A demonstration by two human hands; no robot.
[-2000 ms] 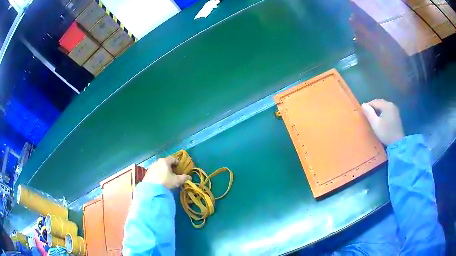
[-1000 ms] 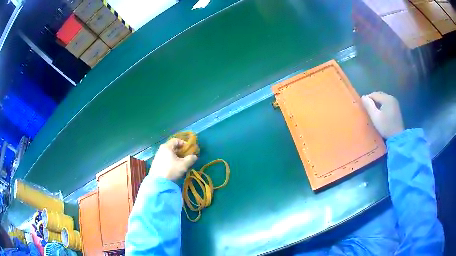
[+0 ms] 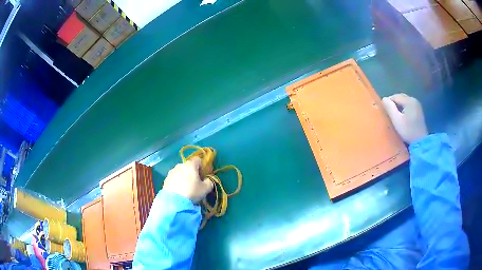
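My left hand (image 3: 186,181) is closed on part of a tangle of tan-yellow rubber bands (image 3: 232,182) on the green bench, left of the middle. Loops stick out above and to the right of my fingers; the fingertips are partly hidden. An orange-brown panel (image 3: 349,132) lies flat at the right, with a grooved, dotted border and a small brass-coloured fitting at its upper left corner. My right hand (image 3: 406,117) rests at the panel's right edge with fingers curled; whether it grips the edge cannot be told. Stacked orange-brown panels (image 3: 119,211) stand at the left beside my left forearm.
Yellow rolls (image 3: 39,205) and a small light-blue fan (image 3: 55,260) are at the far left. A metal strip (image 3: 222,126) runs along the green bench. Brown blocks (image 3: 430,23) stand at the upper right. Cartons (image 3: 98,52) are stacked beyond the bench. A white scrap (image 3: 207,2) lies at the far side.
My left hand lifted part of the rubber bands up and away from the pile, then came back down and right over it. My right hand and the panel stay together, nearly unchanged.
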